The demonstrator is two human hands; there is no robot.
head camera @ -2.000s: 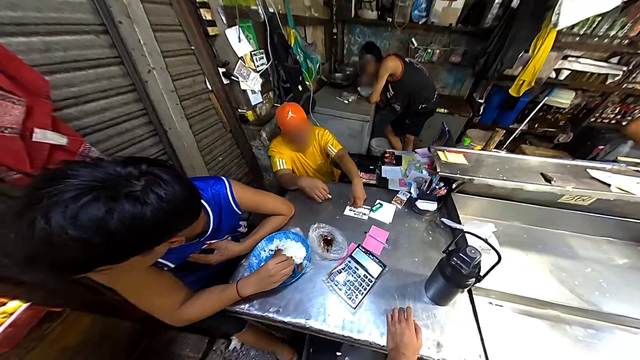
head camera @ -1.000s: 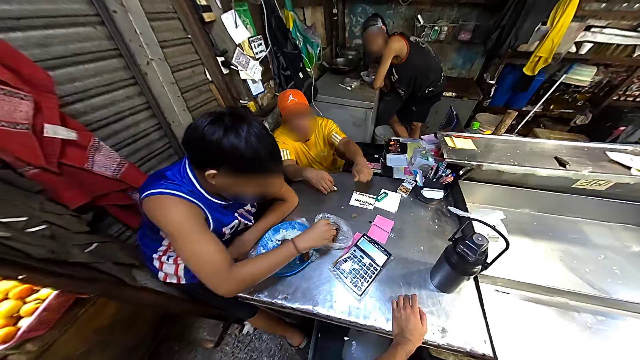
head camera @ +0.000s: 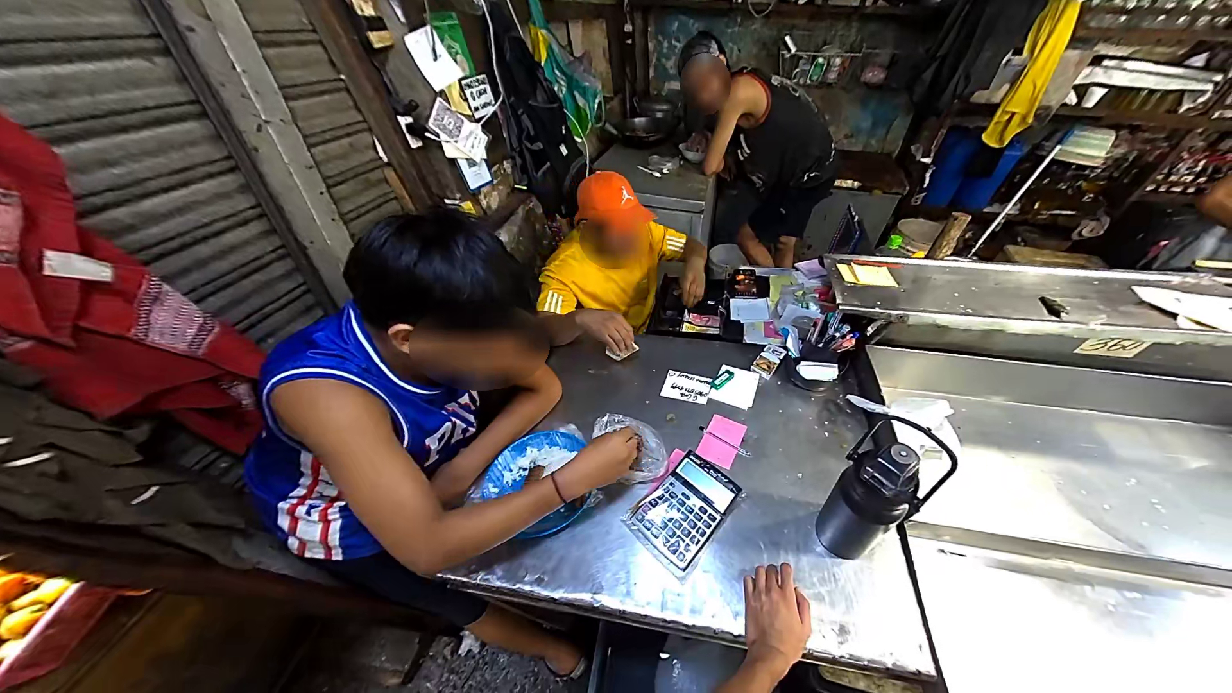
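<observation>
My left hand (head camera: 776,616) rests palm down on the near edge of the steel table (head camera: 770,510), holding nothing. My right hand is out of view. Up and left of my left hand lies a calculator (head camera: 685,510) in a clear cover, with pink paper slips (head camera: 722,441) just beyond it. To the right stands a black insulated flask (head camera: 866,505) with its loop handle raised. A person in a blue jersey leans over a blue bowl (head camera: 515,472) of what looks like white rice and has one hand in a clear plastic bag (head camera: 643,450).
Opposite, a person in an orange cap holds a small piece of paper near an open container (head camera: 695,318). Cards, papers and a pen holder (head camera: 823,356) lie at the table's far right. A metal counter (head camera: 1059,452) adjoins on the right. Another person leans on a cabinet behind.
The hand of the person in blue has moved from the bowl to the plastic bag. The person in the orange cap has moved one hand over to the container. My left hand stays on the table edge.
</observation>
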